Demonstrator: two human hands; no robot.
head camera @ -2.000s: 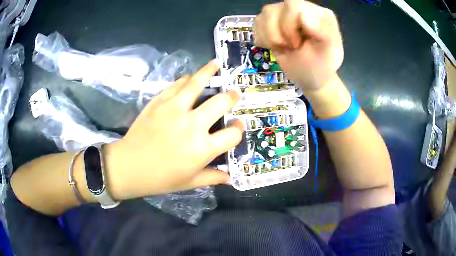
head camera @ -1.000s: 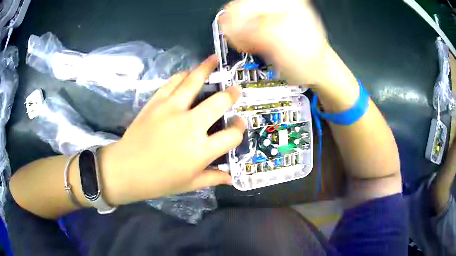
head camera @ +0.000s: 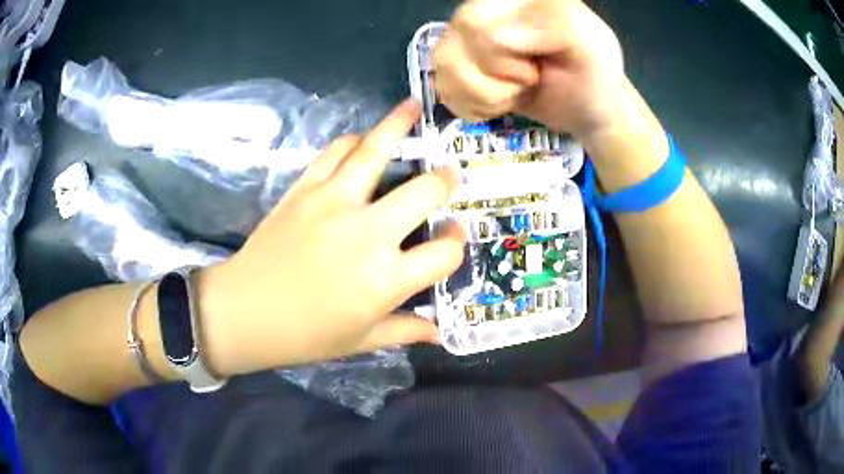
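Two white open power strip housings lie side by side, the near one (head camera: 520, 324) fully visible, the far one (head camera: 564, 159) partly hidden under my right hand. The near one shows a green circuit board (head camera: 541, 276), brass strips, and red and blue wires. My left hand (head camera: 338, 250) rests with spread fingers on the left edges of both housings, thumb at the near one's lower left. My right hand (head camera: 527, 69) is curled into a fist over the far housing's upper part; whether it holds something is hidden.
Clear plastic bags with white cords (head camera: 204, 120) lie left of the housings, with a white plug (head camera: 71, 190). More bagged items line the far left edge. At right are another open unit (head camera: 810, 268), a bagged cord and a person's arm.
My right hand moved left and down over the far housing, covering its board. Both housings have shifted slightly right. My left hand stays on their left edges.
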